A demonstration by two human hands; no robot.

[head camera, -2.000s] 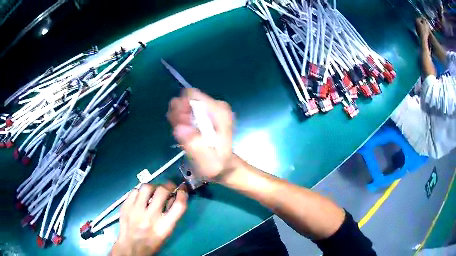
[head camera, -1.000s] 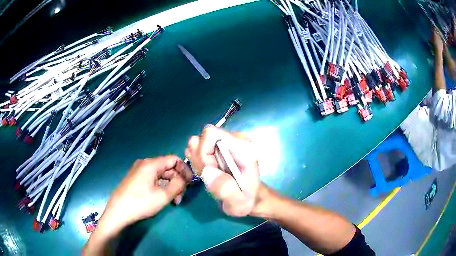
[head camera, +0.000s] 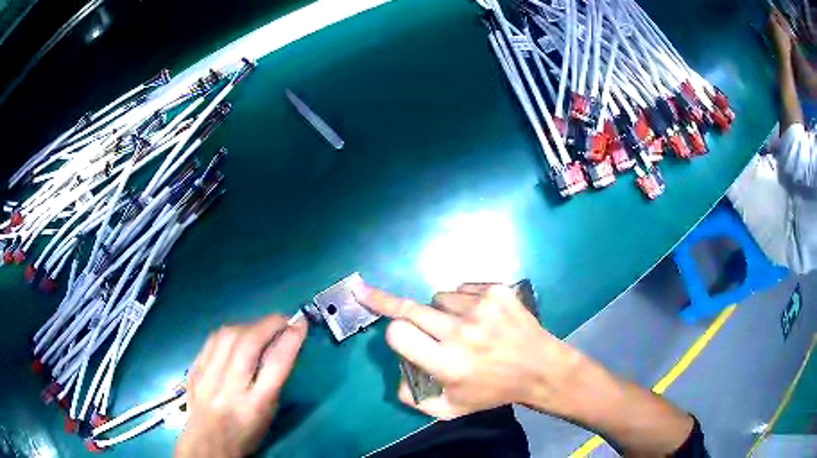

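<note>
A silvery square fixture block with a dark round hole lies on the green bench in front of me. My left hand pinches a small connector end of a wire harness at the block's left edge. The white-sleeved part of this harness runs out to the lower left, partly hidden by the hand. My right hand touches the block's top with its extended index finger. Its other fingers are curled on a metallic bar-like tool, which shows on both sides of the hand.
Harness piles lie at the left and at the upper right, the latter with red connectors. A slim pointed silver strip lies mid-bench. A blue stool and a seated person's arm and sleeve are at the right.
My right hand has moved right and down, its index finger now extended onto the block, which has come into clear view. My left hand has moved down and left, and the harness's dark end no longer points up mid-bench.
</note>
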